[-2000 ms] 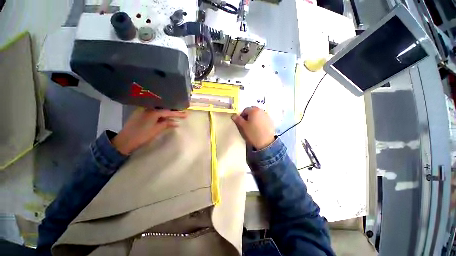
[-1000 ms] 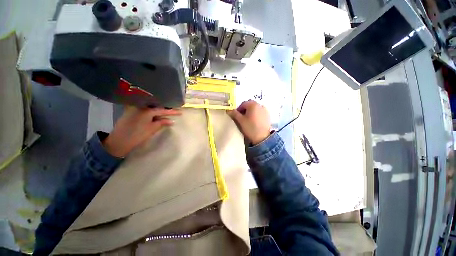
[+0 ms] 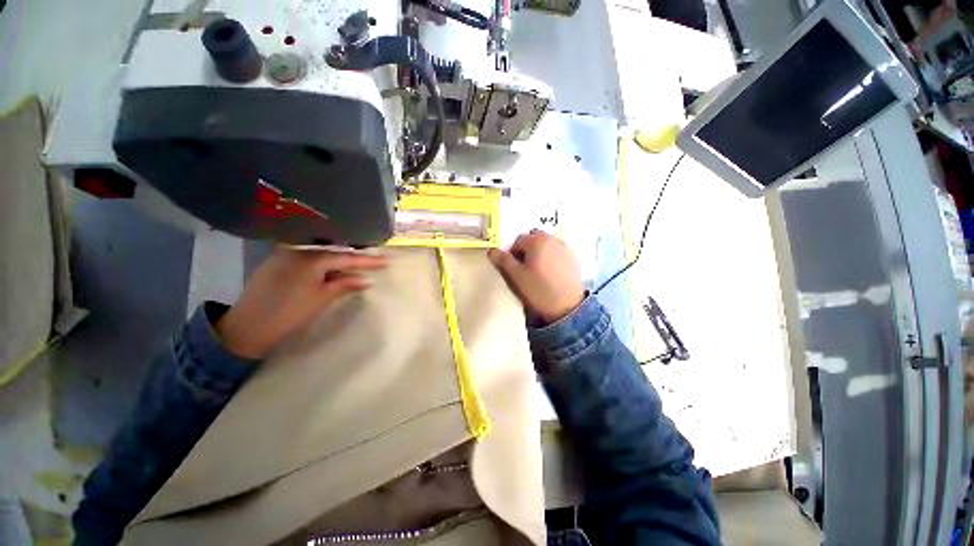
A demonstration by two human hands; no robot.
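The beige cover piece (image 3: pixel 352 363) lies from the clamp down toward my lap, with yellow binding tape (image 3: pixel 459 352) running down it. Its top edge lies at the yellow clamp frame (image 3: pixel 445 244) beside the dark grey machine head (image 3: pixel 256 171). My left hand (image 3: pixel 304 299) lies on the piece's upper left, fingers toward the clamp, partly near the head's lower edge. My right hand (image 3: pixel 543 275) pinches the piece's upper right edge by the clamp's corner. A zipper (image 3: pixel 374 535) shows in the opening at the bottom.
Thread snips (image 3: pixel 666 328) lie on the white table (image 3: pixel 726 373) at right. A control screen (image 3: pixel 799 101) stands at upper right, with a black cable (image 3: pixel 644 240) and a yellow disc (image 3: pixel 659 137) beside it. Stacked cover pieces (image 3: pixel 27 235) lie at the left edge.
The camera view has shifted slightly. The lower part of the piece has spread, and its opening shows wider near my lap. Both hands stay at the same places by the clamp.
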